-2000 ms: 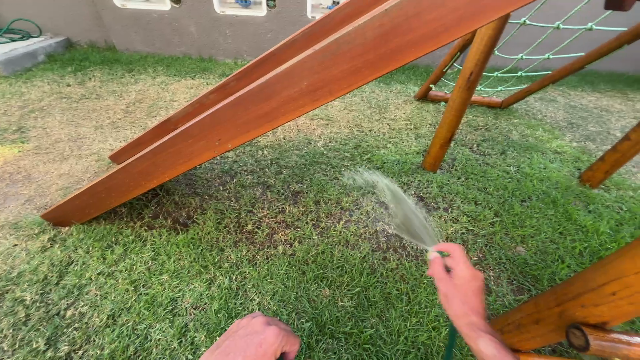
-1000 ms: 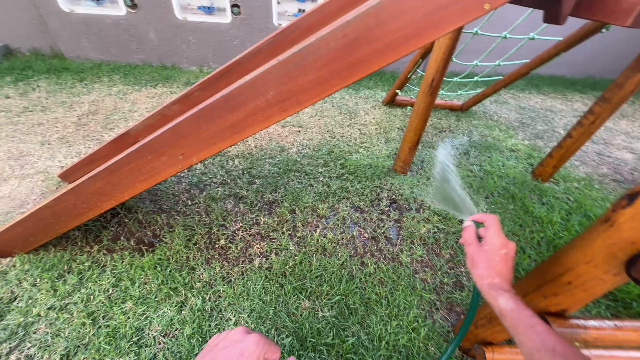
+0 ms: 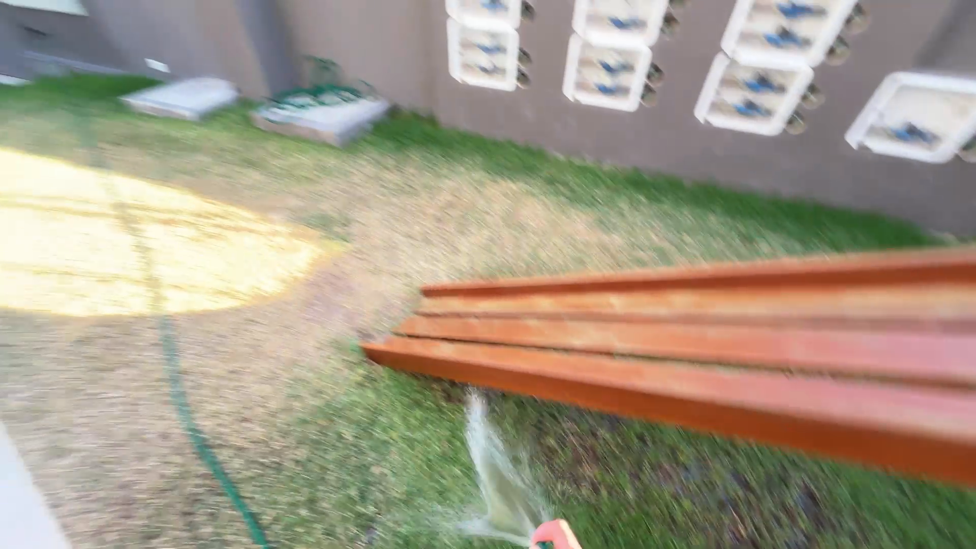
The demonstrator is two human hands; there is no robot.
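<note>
At the bottom edge of the blurred head view, only a small part of my right hand [image 3: 558, 534] shows, closed at the end of the garden hose, whose tip is mostly hidden. A fan of water [image 3: 499, 476] sprays from it up to the lower side of the wooden slide [image 3: 648, 385]. The green garden hose [image 3: 187, 412] curves over dry grass at the left and leaves the view at the bottom. My left hand is out of view.
Behind the lawn stands a grey wall [image 3: 534, 130] with white-framed boxes [image 3: 608, 72] on it. Near the wall lie two pale slabs, one with coiled green hose [image 3: 324, 107] on top. A bright sunlit patch [image 3: 137, 244] covers grass at the left. A pale edge [image 3: 23, 496] shows at lower left.
The view has swung left to the slide's foot. My left hand has gone out of view, and the spray now falls by the slide's lower side instead of on the grass near the wooden post.
</note>
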